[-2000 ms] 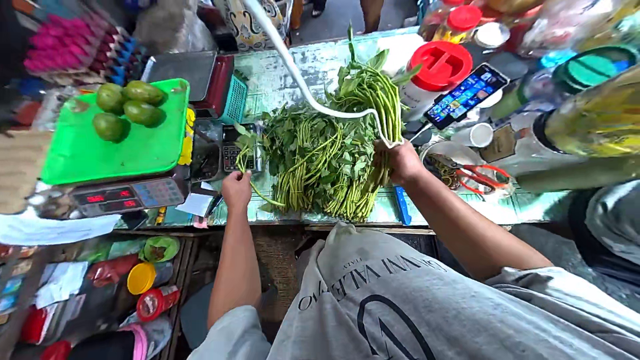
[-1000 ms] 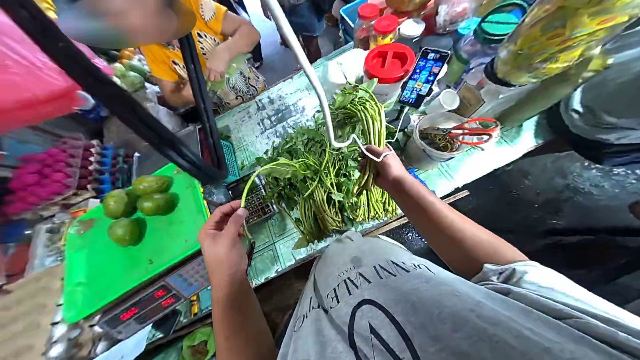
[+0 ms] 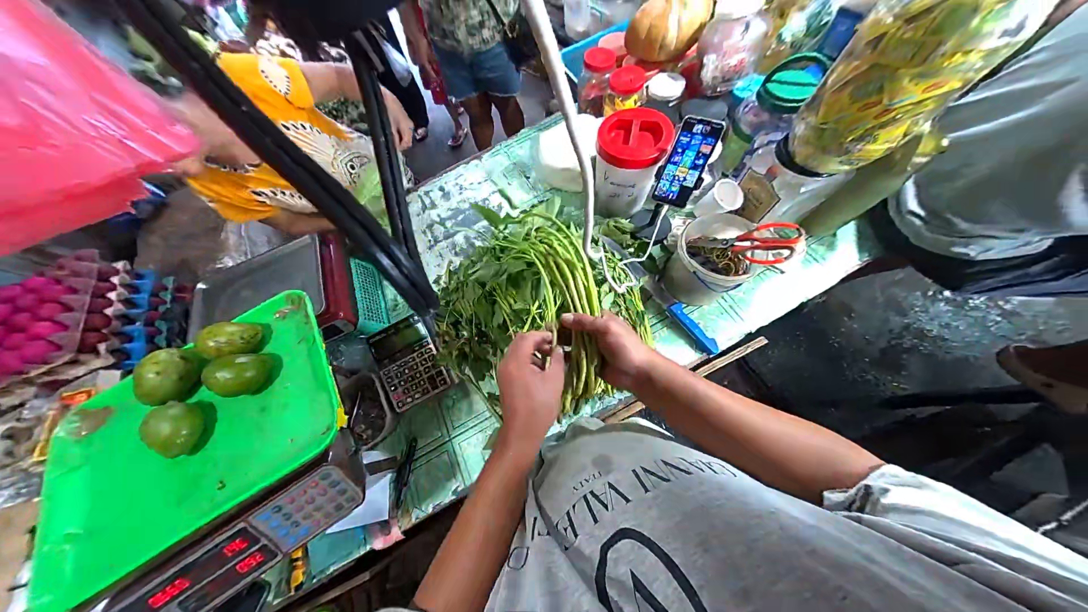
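Observation:
A bunch of long green leafy stems [image 3: 568,280] is gripped near its lower part by my right hand [image 3: 614,347]. My left hand [image 3: 531,374] is at the bunch's left side, its fingertips closed around a stem there. More leafy greens [image 3: 484,297] lie on the green-topped table [image 3: 450,433] beneath and left of the bunch. A calculator [image 3: 412,365] lies left of the greens. Right of them a blue-handled knife [image 3: 690,327] rests near the table edge, beside a white tub [image 3: 710,270] holding rubber bands and red-handled scissors [image 3: 765,244].
A digital scale [image 3: 310,508] with a green tray [image 3: 280,416] bearing several green fruits stands left. A red-lidded container [image 3: 631,161], a phone [image 3: 690,161] and jars line the far right. A white hooked rod [image 3: 565,85] and black straps [image 3: 289,161] hang overhead. People stand nearby.
My left hand has moved right, from beside the greens to the bunch in my right hand; a second ago it held up a single stem. The view has turned.

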